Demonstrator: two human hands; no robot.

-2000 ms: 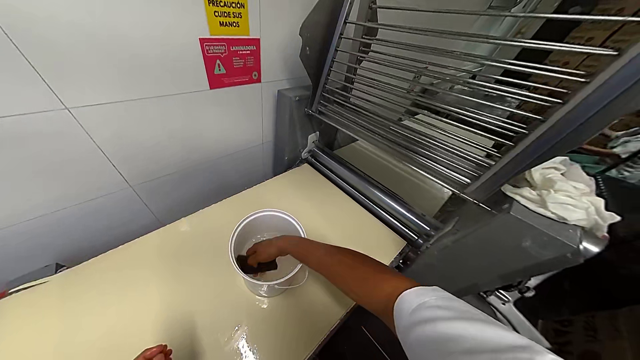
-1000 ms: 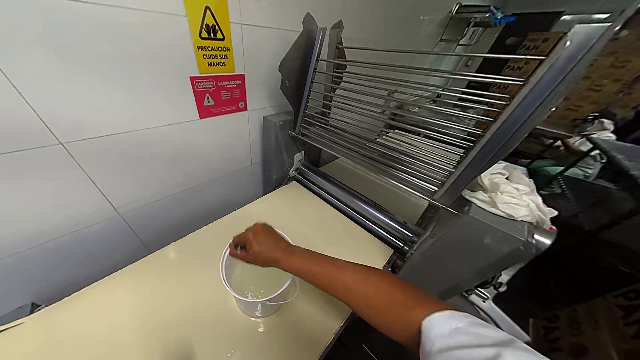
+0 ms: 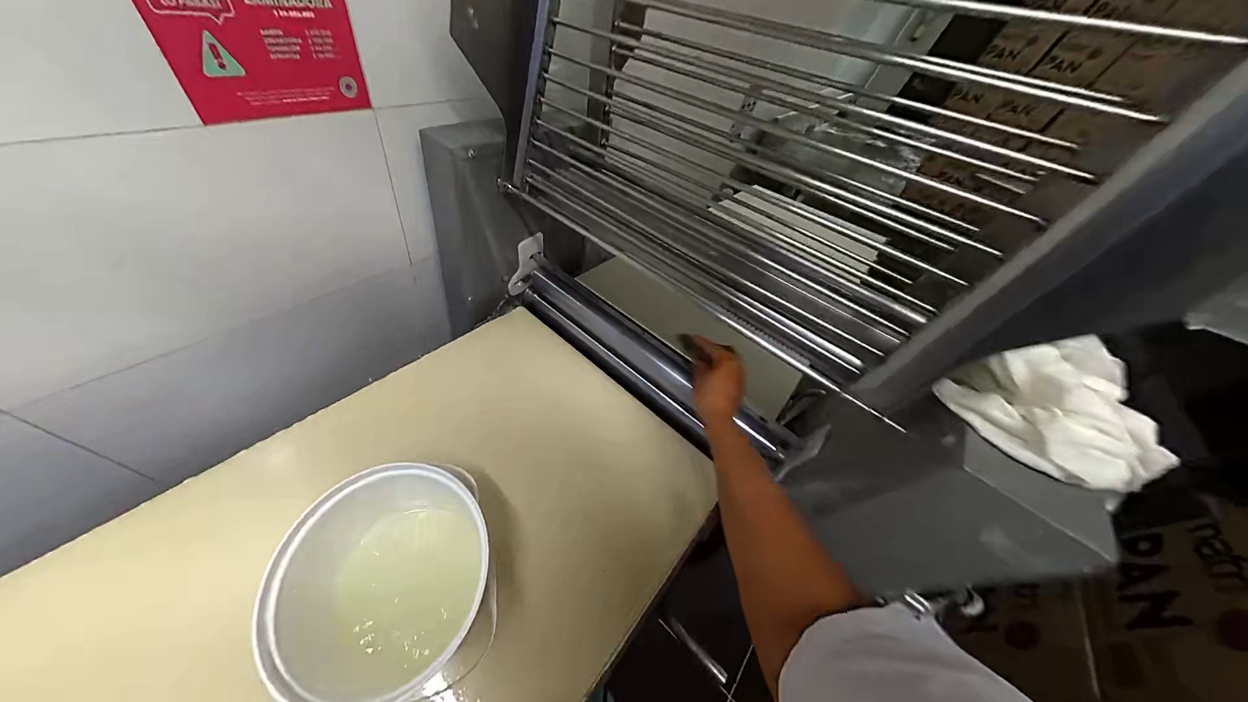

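Observation:
My right hand point(image 3: 719, 382) is over the steel rollers point(image 3: 624, 341) of a dough sheeter, holding a small dark pad point(image 3: 694, 348) that looks like a scouring pad. Its fingers are partly hidden by the hand and blurred. A white plastic bucket point(image 3: 278, 585) of cloudy liquid stands on the cream conveyor belt point(image 3: 575, 468), to the lower left of that hand. My left hand is out of view.
A steel rod guard point(image 3: 780, 205) is raised above the rollers. White cloth point(image 3: 1068, 414) lies on the machine's right side. A tiled wall point(image 3: 195, 273) with a red sign point(image 3: 268, 58) borders the belt. Cardboard boxes point(image 3: 1033, 58) are stacked behind.
My right hand has gone from inside the bucket, up out of it, and across to the rollers with the dark pad. My left hand, partly seen two seconds ago, has left the view.

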